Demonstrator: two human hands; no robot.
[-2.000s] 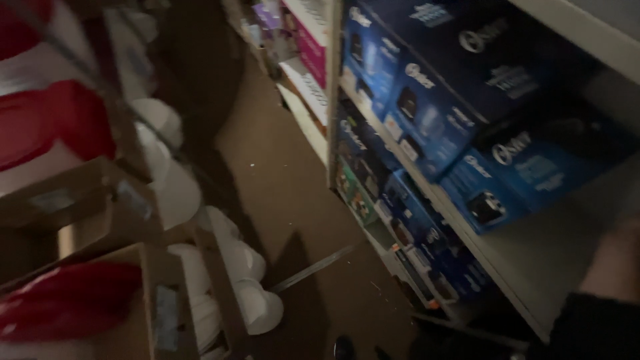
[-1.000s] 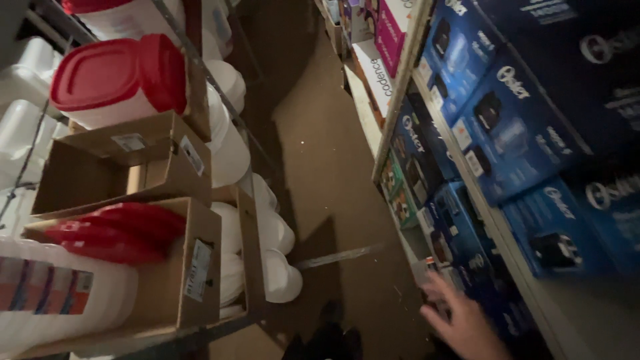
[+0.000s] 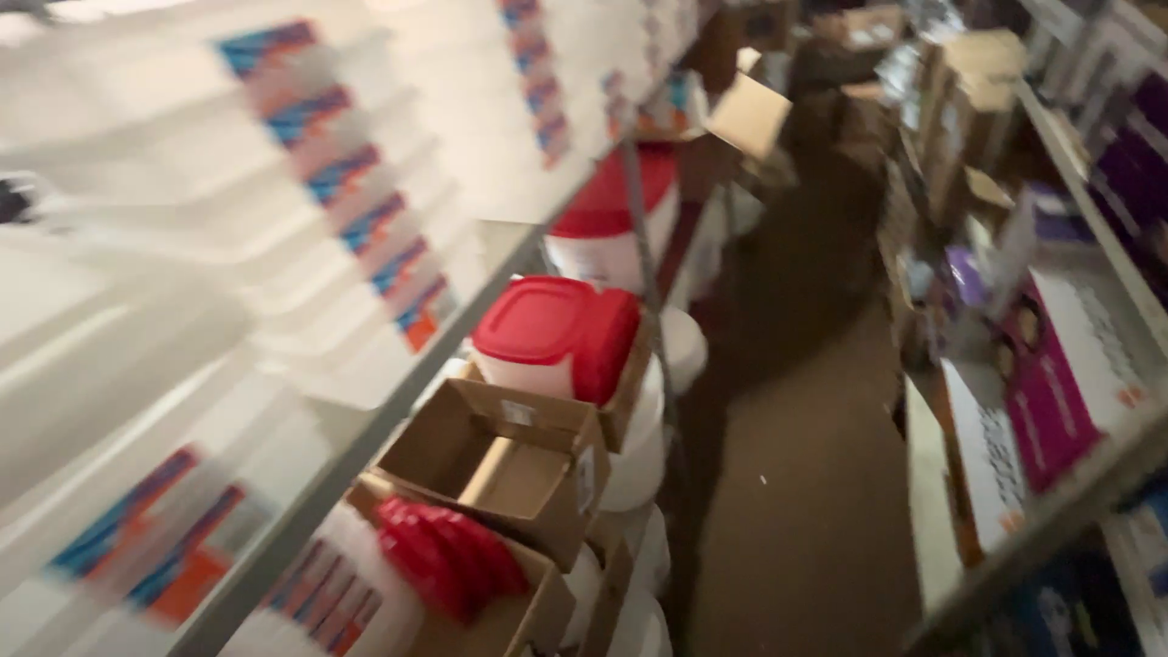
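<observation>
Neither of my hands shows in the head view now. On the left shelving, an open cardboard box (image 3: pixel 538 484) with a light strip inside stands behind another cardboard box that holds red plastic lids (image 3: pixel 447 557). Behind them is a clear plastic container with a red lid (image 3: pixel 534 319), with more red lids standing on edge beside it. Farther back sits a larger container with a red lid (image 3: pixel 620 196). Stacked white plastic bins (image 3: pixel 301 228) with blue and orange labels fill the shelf at the upper left, blurred.
A narrow aisle with a brown floor (image 3: pixel 794 493) runs between the shelves. White round tubs (image 3: pixel 639 456) stick out at its left edge. Product boxes (image 3: pixel 1049 383) line the right shelf, behind a metal shelf edge (image 3: pixel 1040 538). Cardboard boxes (image 3: pixel 976 82) crowd the far end.
The view has swung up and left, far along the aisle. A hand seen at the lower right one second ago, near the blue boxes, is out of view.
</observation>
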